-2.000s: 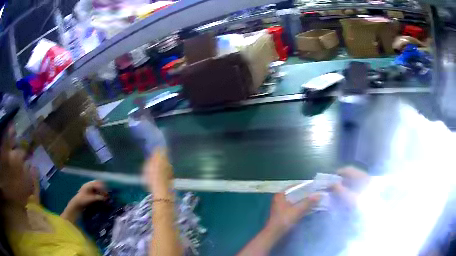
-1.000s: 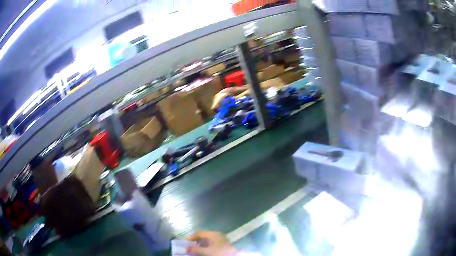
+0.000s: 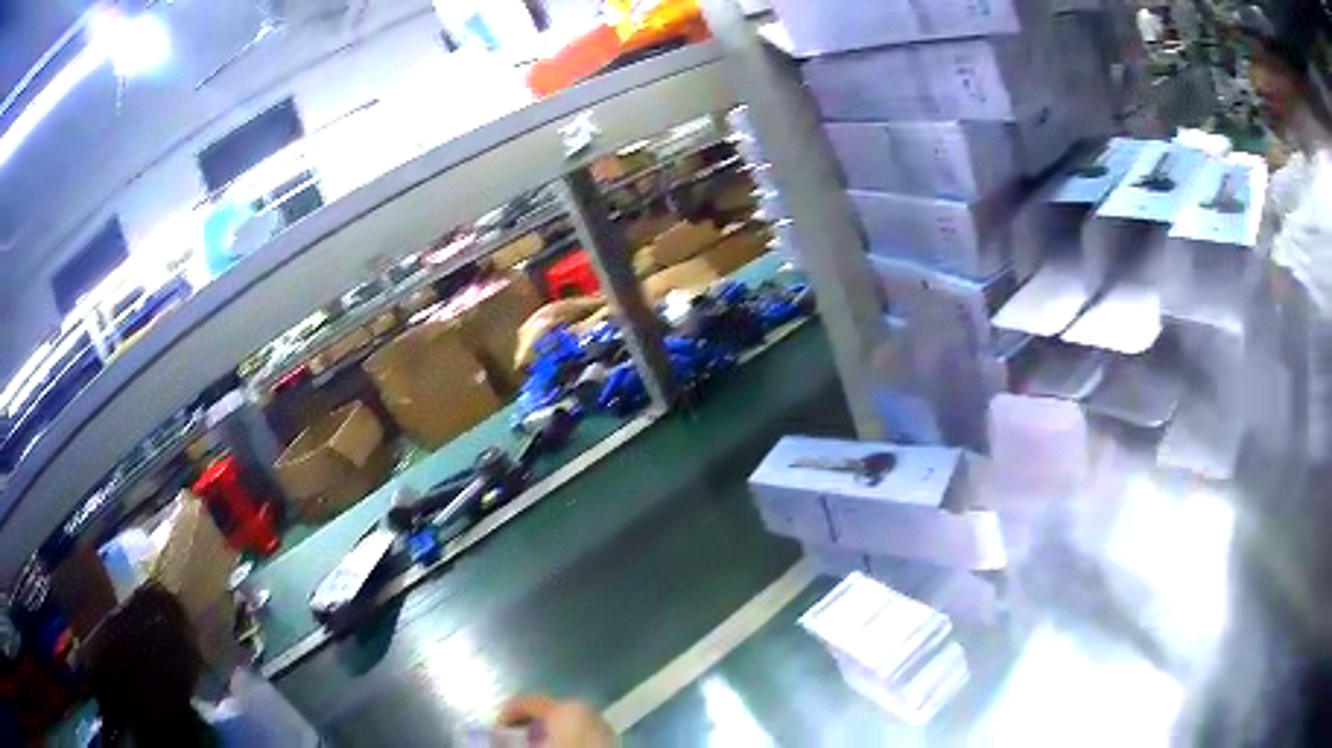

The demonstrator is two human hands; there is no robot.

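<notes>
My right hand is at the bottom edge, mostly cut off, with its fingers bent on a small pale leaflet of which only a bit shows. My left hand is not in view. A stack of white leaflets lies on the bench to the right of my hand. Behind the stack, a pale retail box lies on its side with a dark product picture on top. A blurred pale box shows at the lower left.
Stacked retail boxes stand at right, near boxes with hanging flaps. Blue and dark appliances lie across the green belt. A grey post and overhead beam cross the view. A person in white is at the far right edge.
The view has swung right, so the leaflet stack and retail boxes now show more fully. My left hand, seen earliest, is out of the picture. My right hand sits lower and is more cut off.
</notes>
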